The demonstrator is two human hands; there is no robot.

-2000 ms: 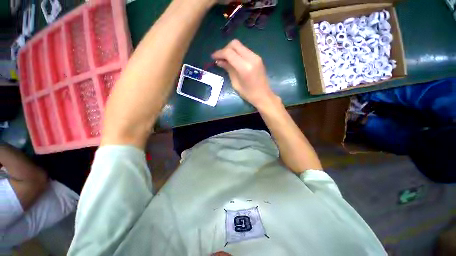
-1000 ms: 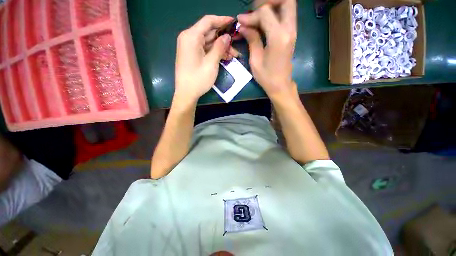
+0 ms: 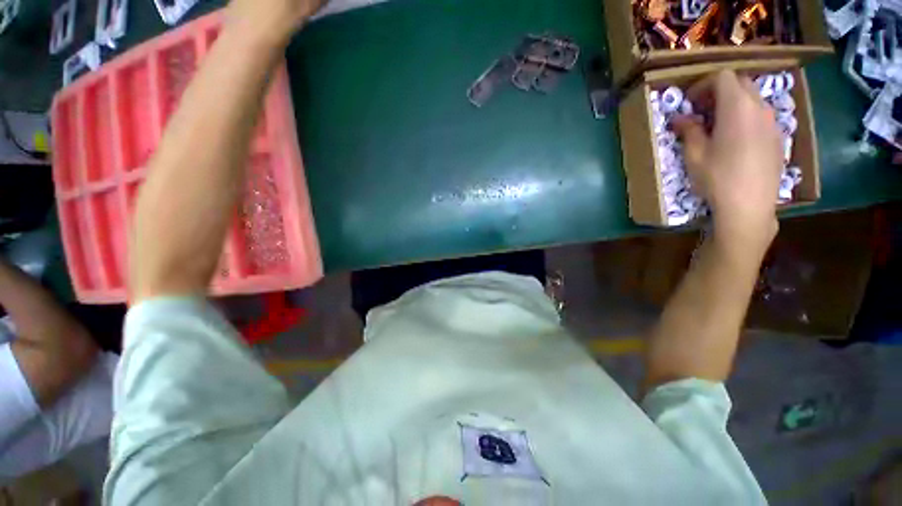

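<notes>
My right hand [image 3: 737,148] reaches into the open carton [image 3: 648,163] of white ring parts [image 3: 675,183], at the right of the bench. Its fingers are bent down among the rings; whether they pinch one is hidden. My left forearm [image 3: 203,158] stretches up across the pink parts tray [image 3: 309,232]. My left hand [image 3: 302,5] is almost wholly cut off by the top edge, so what it does cannot be seen.
Dark slotted parts [image 3: 539,64] lie on the green bench [image 3: 415,128]. A second carton [image 3: 727,51] behind holds copper-orange parts [image 3: 692,25]. White housings lie at far right [image 3: 880,79] and upper left [image 3: 109,20]. A lower carton [image 3: 816,287] is below the bench edge. A person's arm [image 3: 45,331] shows at left.
My hands have parted from the middle, left to the top edge, right into the ring carton. The white housing they were working at is gone from the near bench.
</notes>
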